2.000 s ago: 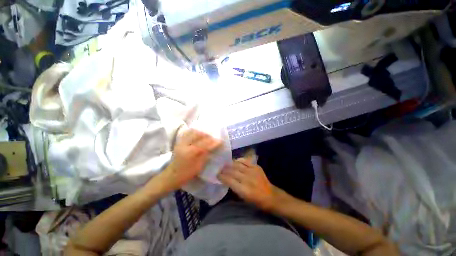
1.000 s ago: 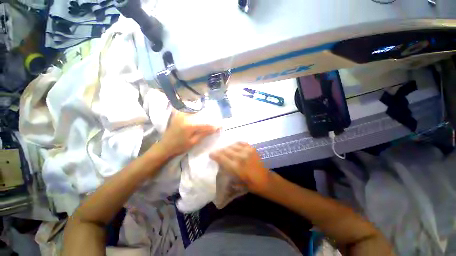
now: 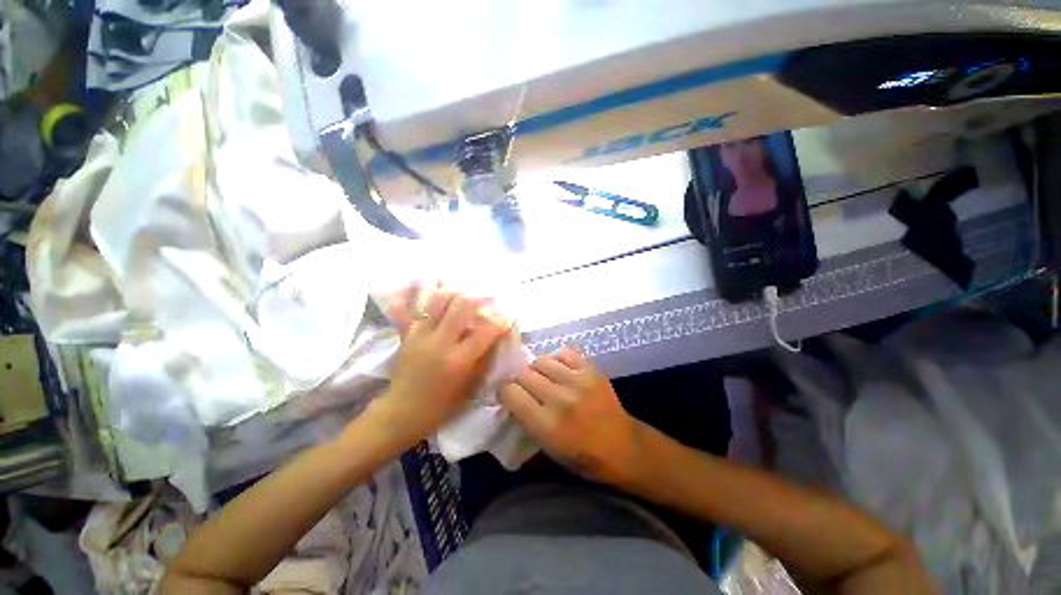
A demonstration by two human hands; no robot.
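Large cream-white fabric panels (image 3: 221,279) lie heaped left of the needle, and part of the cloth runs to my hands. My left hand (image 3: 442,355) holds the cloth near the table's front edge, below the presser foot (image 3: 506,215). My right hand (image 3: 570,413) grips the same cloth just to the right and lower. A flap of cloth (image 3: 477,432) hangs below my hands over the edge. The needle area is washed out by the lamp, so I cannot tell whether cloth lies under the foot. The white sewing machine (image 3: 652,128) stands above.
Teal thread snips (image 3: 611,206) lie right of the needle. A smartphone (image 3: 756,221) with a lit screen and white cable is further right, then a black fabric scrap (image 3: 940,223). A grey-white cloth pile (image 3: 942,430) lies at lower right, crumpled cream cloth (image 3: 326,540) at lower left.
My hands have drawn closer together on the cloth, with my left hand lower and away from the needle. The heap has shifted slightly left. The phone's screen shows a different picture.
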